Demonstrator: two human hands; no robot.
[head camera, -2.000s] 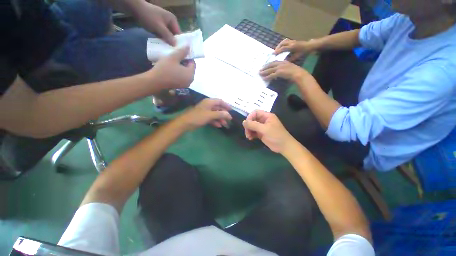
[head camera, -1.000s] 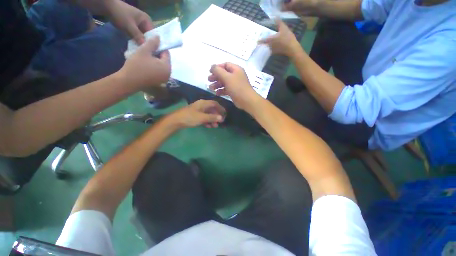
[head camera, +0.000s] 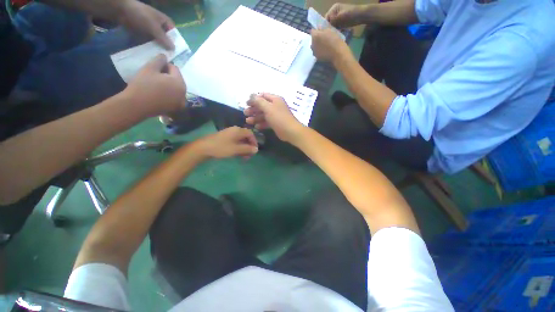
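Observation:
My left hand is in front of the black crate's near edge, fingers loosely curled, with no paper seen in it. My right hand is over the near edge of the papers, fingers bent and a little apart, with no paper seen in it. A white leaflet with a row of dark marks shows just beyond my right hand and is partly hidden by it. Another printed leaflet lies flat farther back on a large pale sheet.
A black grid-topped crate lies under the sheets. A person at left holds a partly folded paper. A person in blue at right holds a small folded paper. Blue crates stand at right; metal chair legs at left.
My right hand has moved left, from beside the sheets to over their near edge. My left hand has shifted slightly left. The person at right has lifted a paper; the left person's paper is more opened.

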